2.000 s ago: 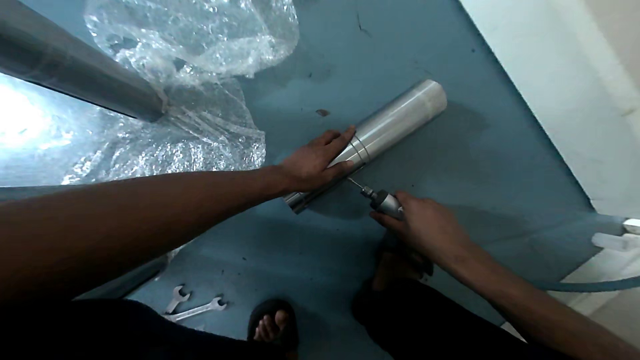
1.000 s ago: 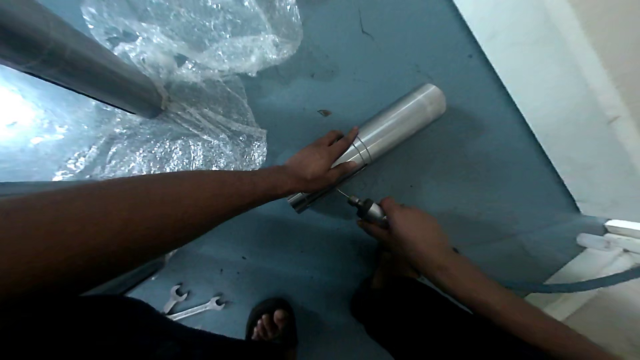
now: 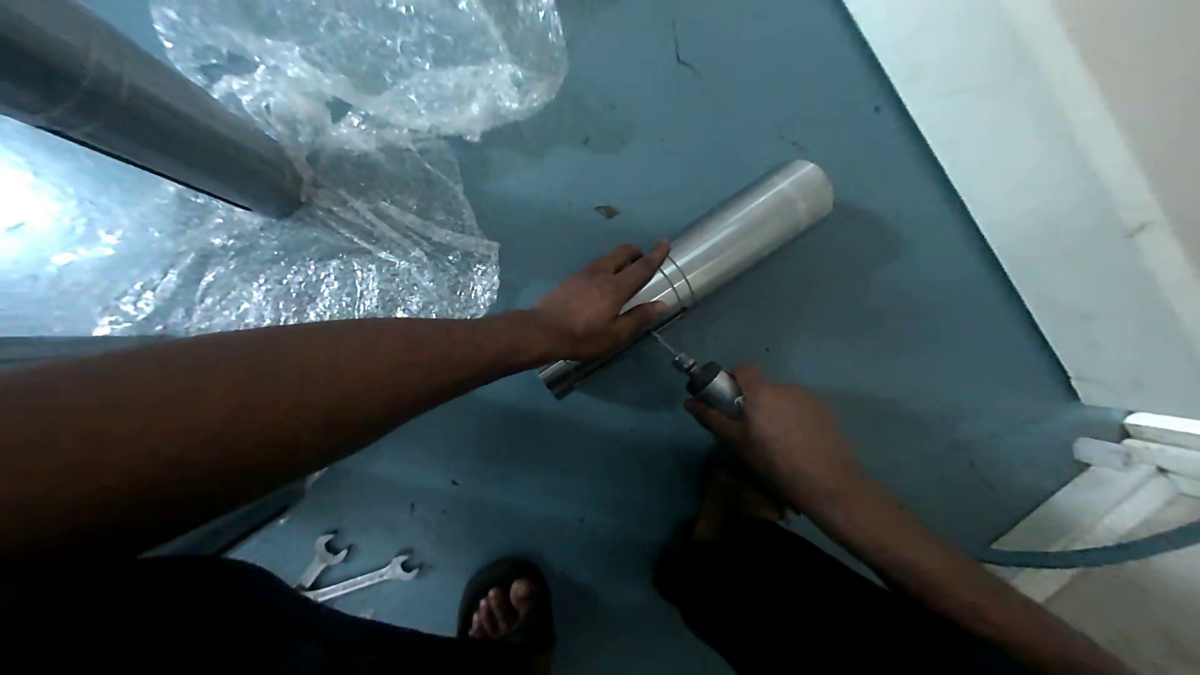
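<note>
A shiny metal cylinder (image 3: 750, 225) lies slantwise on the blue-grey floor, with grooves round its middle. My left hand (image 3: 600, 305) presses and grips it near its lower, narrower end, fingers spread over the top. In my right hand (image 3: 783, 427) is a handheld power tool (image 3: 717, 386), perhaps a die grinder, its thin bit reaching the cylinder's lower side just by my left thumb. Whether the bit touches the metal cannot be told. My right palm hides the tool's rear.
Clear plastic wrap (image 3: 394, 75) surrounds the end of a large grey cylinder (image 3: 159, 112) at upper left. Two open-end wrenches (image 3: 361, 579) lie near my sandalled foot (image 3: 506, 605). A hose (image 3: 1097, 555) runs at lower right, beside white pieces (image 3: 1162, 445). A pale wall or panel borders the right.
My right hand and the tool shifted slightly down and left between the two earlier frames. My left hand stays on the metal cylinder, which lies in about the same place.
</note>
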